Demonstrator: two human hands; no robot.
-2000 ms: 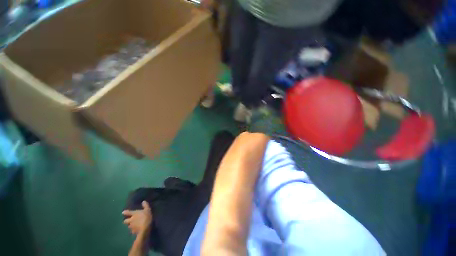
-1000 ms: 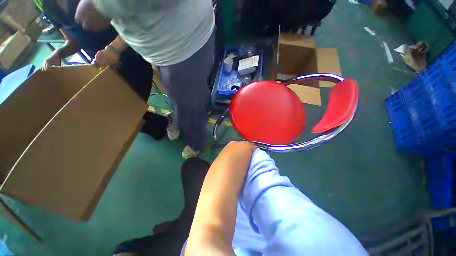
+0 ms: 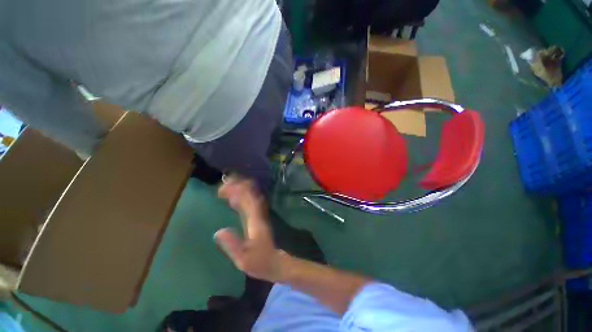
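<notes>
My right hand point(image 3: 250, 233) is raised in front of me at the lower middle, slightly blurred, with its fingers apart and nothing in it. It is to the right of the large brown open carton point(image 3: 104, 214) and does not touch it. The carton's inside is mostly hidden by its wall and by a person leaning over it. The red stool point(image 3: 354, 152), with a round seat, chrome frame and curved back, stands to the right, apart from my hand. My left hand is not in view.
A person in a grey-green shirt point(image 3: 208, 78) bends over the carton. Behind the stool are a blue tray of small items point(image 3: 302, 107) and an open cardboard box point(image 3: 435, 84). Blue crates point(image 3: 552, 149) stand at the right edge, and a grey slatted frame point(image 3: 519, 305) is at the lower right.
My right hand has come into view with its fingers spread. The person has leaned over the carton. My left hand, seen on dark cloth two seconds ago, is out of view.
</notes>
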